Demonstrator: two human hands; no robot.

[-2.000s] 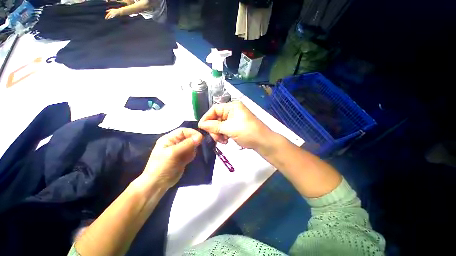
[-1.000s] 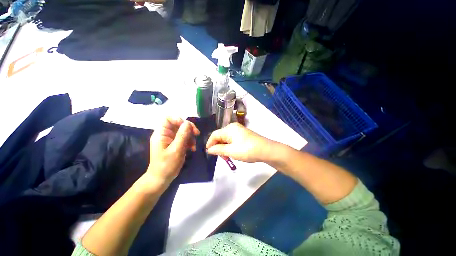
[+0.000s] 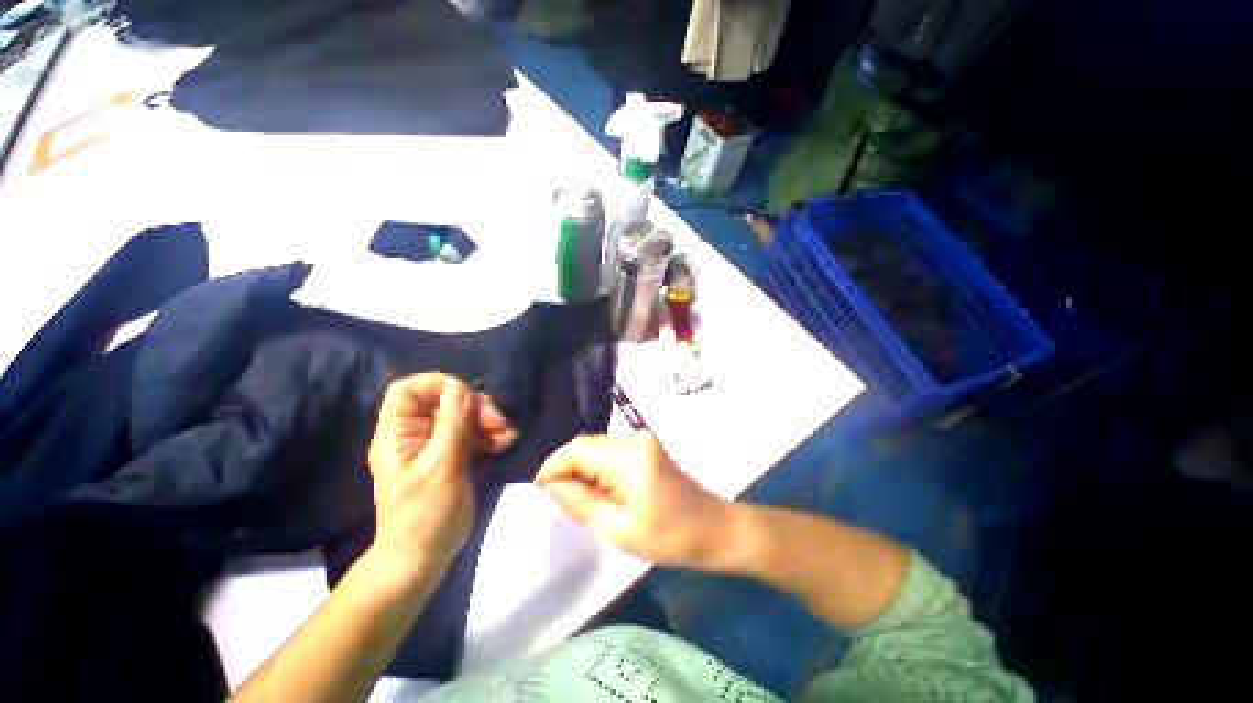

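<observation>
A dark coat [image 3: 296, 392] lies across the white table in front of me, with crinkled lining and a flat matt part at its right end. My left hand [image 3: 423, 474] is raised over the coat, fingers curled and thumb near the index finger. My right hand [image 3: 639, 501] is apart from it to the right, over the table's near part, with thumb and index finger pinched together. Any needle or thread at the fingertips is too fine to see. A slim dark red tool [image 3: 627, 409] lies partly hidden beyond my right hand.
Beyond the coat stand a green and silver can [image 3: 580, 245], a spray bottle [image 3: 635, 192], a metal flask [image 3: 639, 286] and a small red-yellow bottle [image 3: 680, 305]. Small spools [image 3: 443, 249] lie on a dark patch. Dark garments [image 3: 351, 69] lie farther back. A blue crate [image 3: 914, 295] is on the floor, right.
My hands were close together over the coat, then moved apart. Both have come nearer to me, the right one lowest. The other person's hand at the far garment is out of view. The coat's right end has shifted.
</observation>
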